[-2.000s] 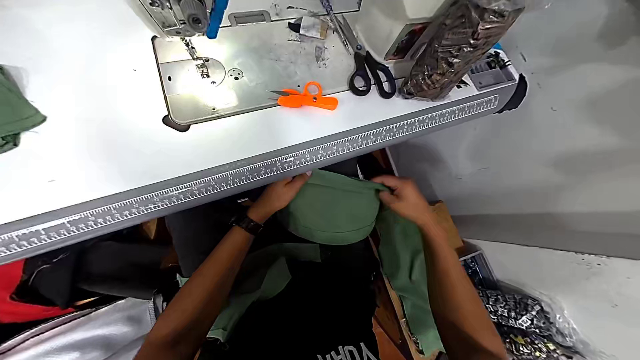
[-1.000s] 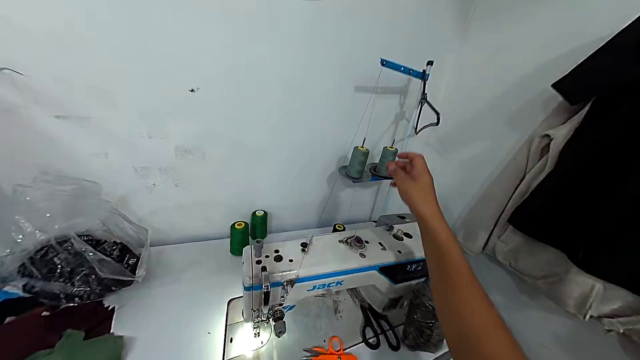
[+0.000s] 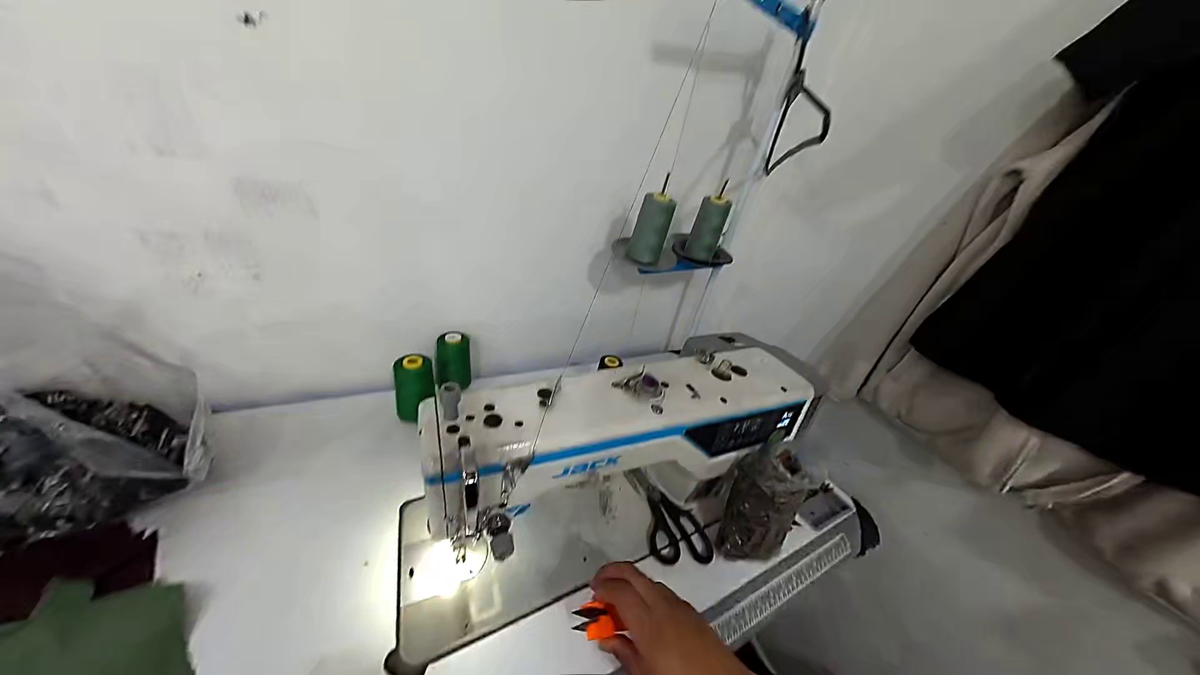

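My right hand point(image 3: 656, 623), at the bottom of the view, is closed around orange thread snips point(image 3: 600, 621) with dark blades pointing left. It is at the front edge of a white Jack sewing machine point(image 3: 600, 422), whose lamp lights the needle area. Just beyond the hand lie black-handled scissors point(image 3: 679, 534). Two grey-green thread cones point(image 3: 652, 228) stand on the thread stand behind the machine. My left hand is out of view.
Two dark green thread spools point(image 3: 413, 386) stand left of the machine head. A clear plastic bag of dark small parts point(image 3: 103, 450) and green cloth point(image 3: 94, 633) are at the left. Another filled bag point(image 3: 761, 506) sits at the right; dark and beige garments point(image 3: 1012, 412) hang beyond.
My right hand has come down from beside the thread cones and taken hold of the orange snips. Two seconds ago both hands were on green cloth. The view has swung up from the table edge.
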